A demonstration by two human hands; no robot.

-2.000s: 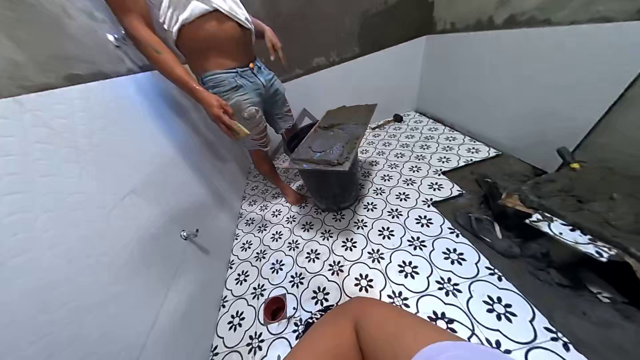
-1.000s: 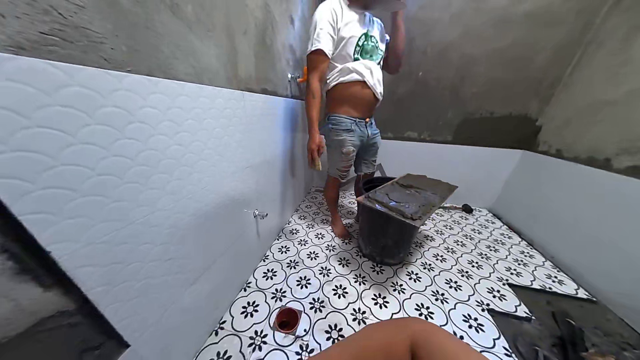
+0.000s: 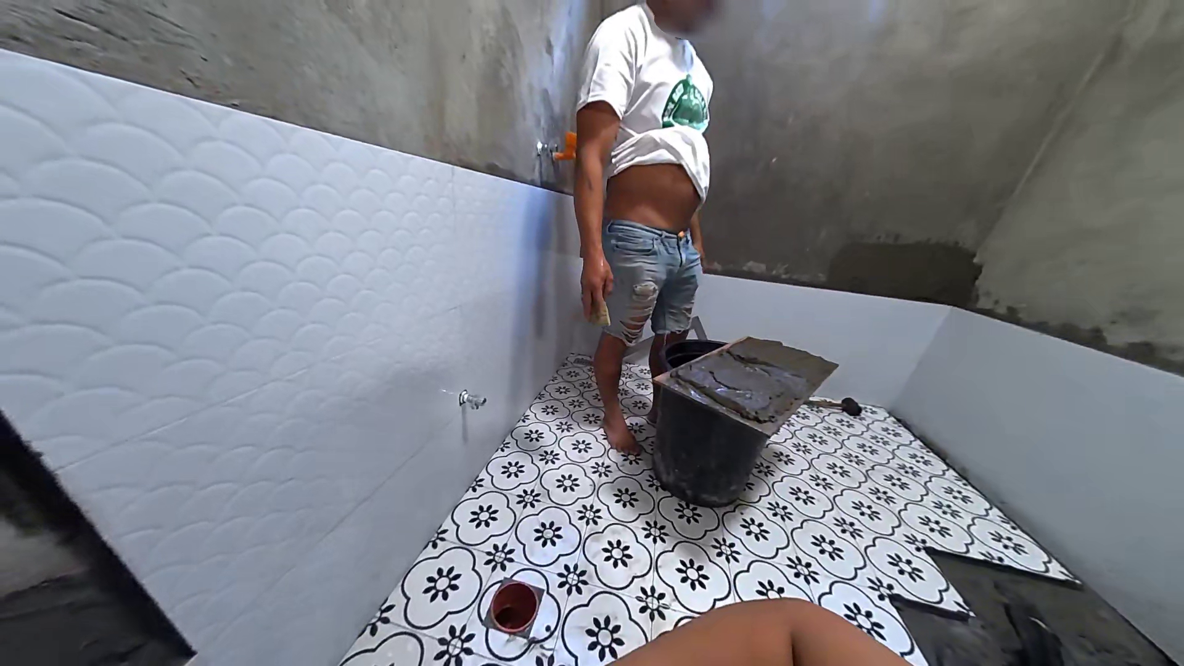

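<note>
Neither of my hands shows in the head view; only my bare knee [image 3: 768,638] appears at the bottom edge. Patterned black-and-white floor tiles [image 3: 616,552] spread out ahead of it. A black plastic bucket [image 3: 703,453] stands on them, and a tile coated with wet grey mortar [image 3: 754,379] lies tilted across its rim. Left of my knee, a reddish-brown round drain pipe opening [image 3: 514,607] sits in a cut in the floor tiles.
A person [image 3: 647,185] stands behind the bucket with a yellowish block or sponge [image 3: 601,313] in one hand. A metal tap [image 3: 472,400] sticks out of the left wall. Behind the bucket lies a black-headed mallet [image 3: 849,406]. Untiled grey floor [image 3: 999,601] borders the tiles at lower right.
The view has swung up and left since the oldest frame. The standing person's other arm, raised near the head one second ago, now hangs down.
</note>
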